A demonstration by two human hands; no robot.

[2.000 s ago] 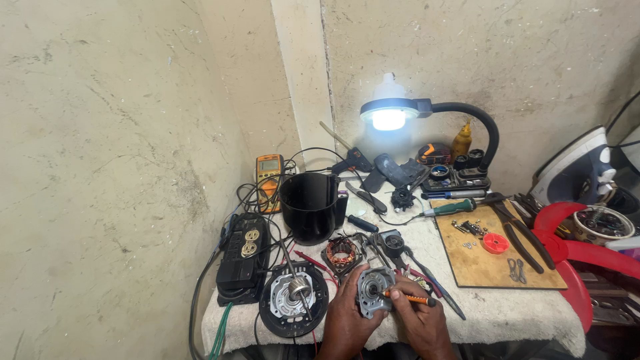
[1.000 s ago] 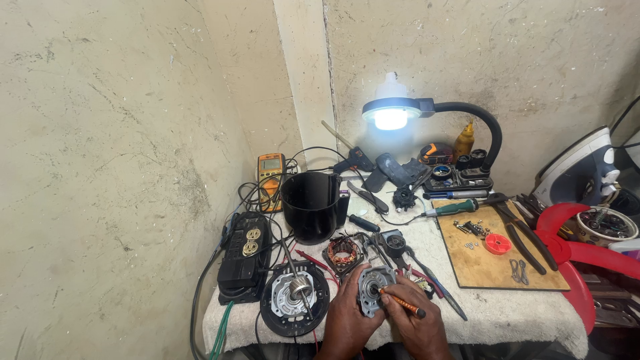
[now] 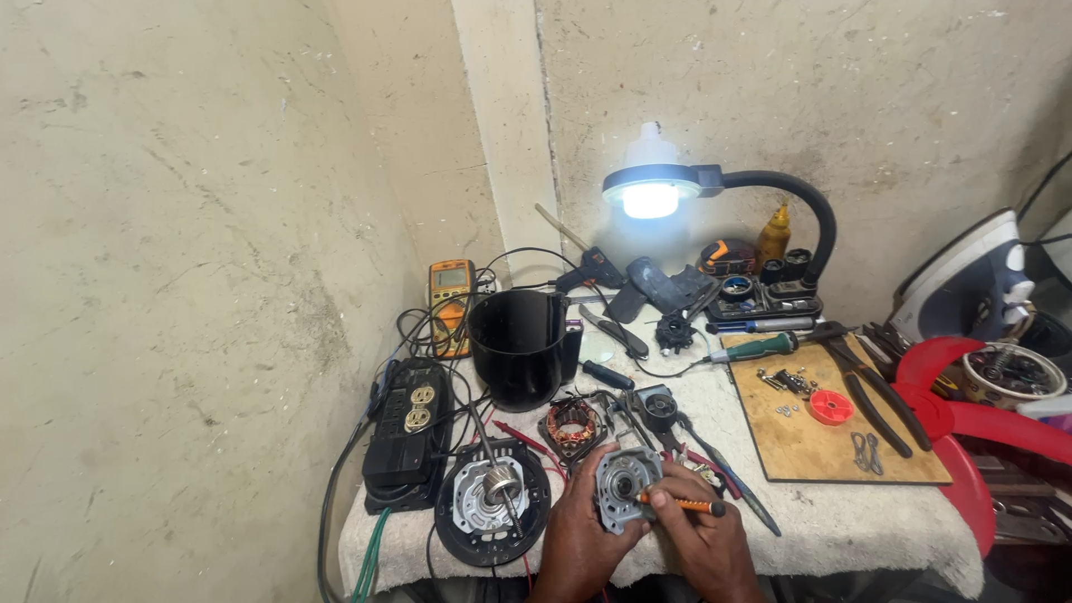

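My left hand [image 3: 582, 523] grips a grey cast-metal motor end cover [image 3: 615, 512] by its edge, with its round central seat facing up. My right hand [image 3: 703, 528] holds a slim orange tool with a black end [image 3: 691, 504], its tip at the centre of the cover. To the left, a motor rotor on a shaft [image 3: 502, 484] stands in a second metal cover on a round black base [image 3: 458, 536]. Just behind my hands lies a stator with copper windings [image 3: 574, 429]. A round black motor part [image 3: 660, 408] sits beside the stator.
A black power strip [image 3: 404, 444], an orange multimeter [image 3: 450, 293] and a black plastic housing [image 3: 515, 352] stand left and behind. On the right, a wooden board [image 3: 804, 461] bears screws, a red dish [image 3: 831, 408] and pliers [image 3: 879, 402]. A lit lamp [image 3: 651, 188] hangs above.
The orange tool in my right hand has shifted slightly over the cover, and its tilt has changed. My left hand keeps its hold on the cover.
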